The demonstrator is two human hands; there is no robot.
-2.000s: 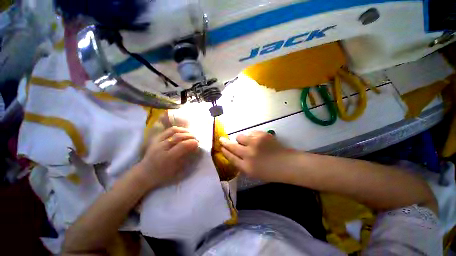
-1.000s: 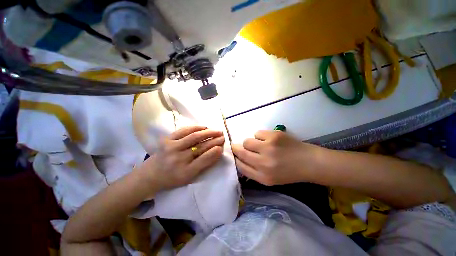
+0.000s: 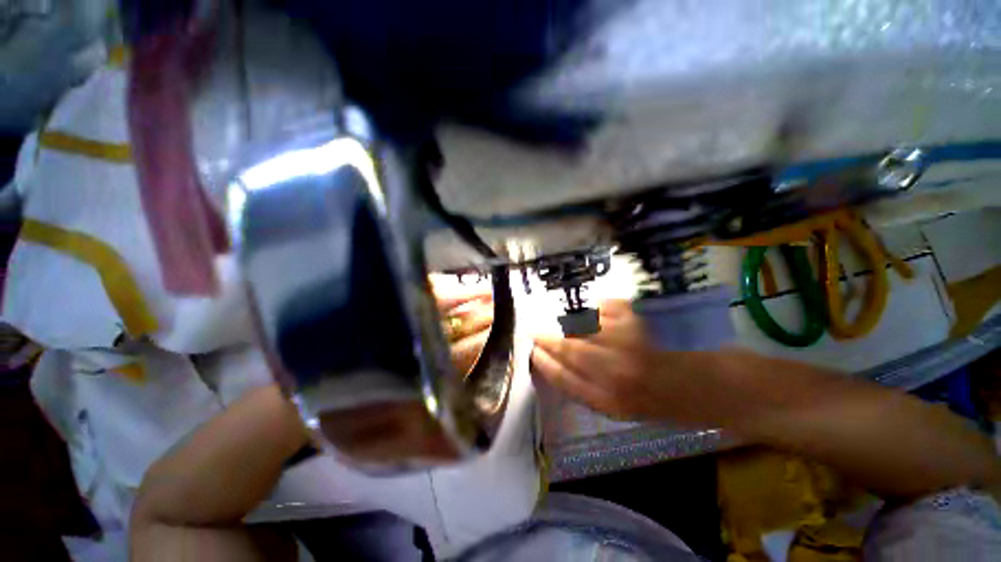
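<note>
The fabric piece [image 3: 499, 467], white on the face that shows, lies under the machine head and hangs toward my lap. My left hand [image 3: 467, 329] rests on it left of the needle area, mostly hidden behind the shiny metal guard [image 3: 329, 274]. My right hand [image 3: 598, 368] is at the piece's right edge, its fingertips close to the small dark presser part [image 3: 580, 322], its back partly covered by the tension assembly [image 3: 675, 274]. Both hands are blurred. Whether the fingers pinch the fabric is hard to see.
Green-handled [image 3: 783, 296] and yellow-handled [image 3: 856, 274] scissors lie right of the needle. White panels with mustard bands [image 3: 82, 263] are heaped at left. A pink strip [image 3: 170, 165] and dark threads [image 3: 461, 66] hang in front. Mustard fabric [image 3: 774, 494] is below the table edge at right.
The view has shifted close over the machine head, so the guard and tension assembly look large and cover parts of my hands. My hands now appear nearer the needle area.
</note>
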